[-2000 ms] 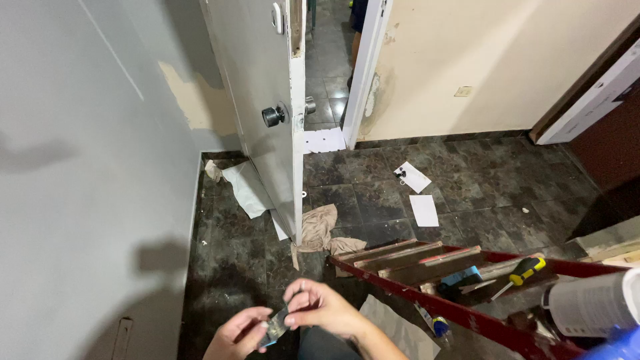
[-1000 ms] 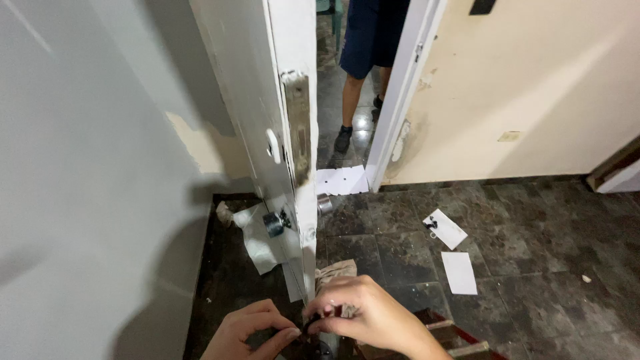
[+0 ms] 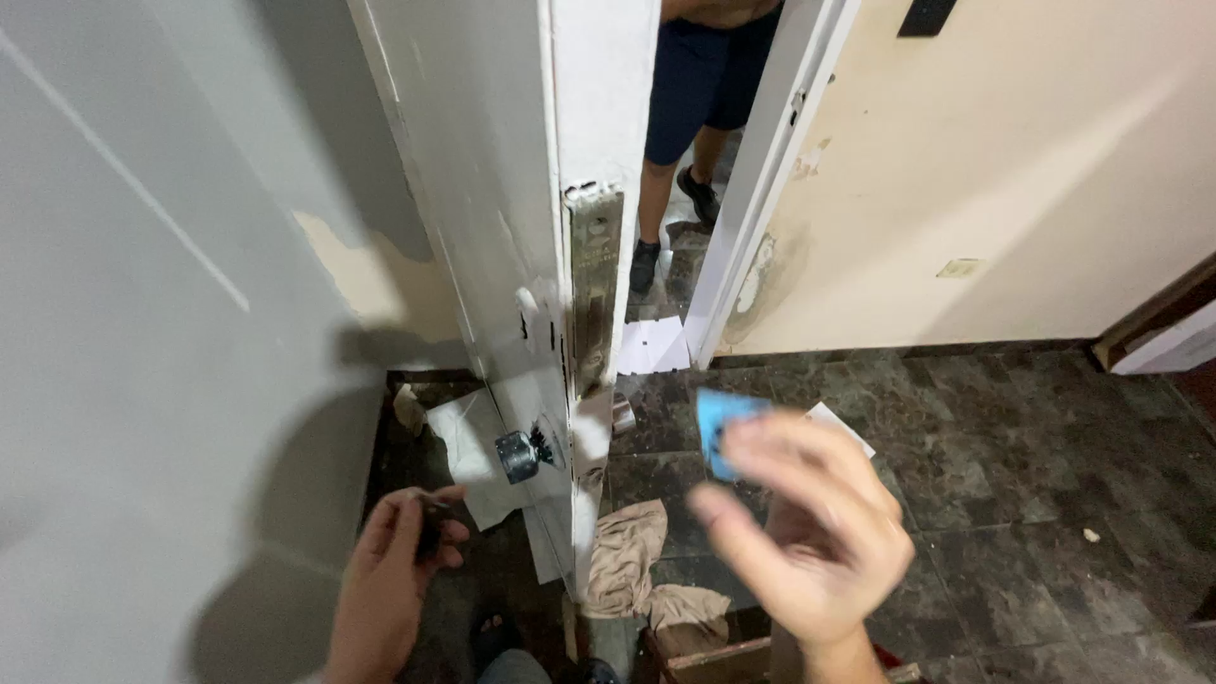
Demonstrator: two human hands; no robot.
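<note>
A white door [image 3: 494, 209] stands ajar, its edge facing me, with a worn metal mortise lock plate [image 3: 597, 285] set into that edge. A dark round knob [image 3: 518, 457] juts from the door's left face below an oval keyhole plate [image 3: 525, 315]. Left of the knob, my left hand [image 3: 404, 560] has its fingers curled around a small dark object, too shadowed to name. My right hand [image 3: 812, 532] is to the right of the door, blurred, with a small blue piece [image 3: 727, 429], maybe a packet or card, at its fingertips; whether it is gripped is unclear.
Beige cloth [image 3: 627, 560] lies on the dark tiled floor at the door's foot, near the top of a red-sided ladder [image 3: 731, 660]. White paper [image 3: 655, 345] lies at the doorway. A person in dark shorts [image 3: 703, 85] stands beyond the door frame [image 3: 760, 190]. A grey wall [image 3: 142, 380] is at left.
My hands, together in both earlier frames, are now apart, left and right of the door edge. The blue piece now shows at my right hand. The view has shifted toward the door edge.
</note>
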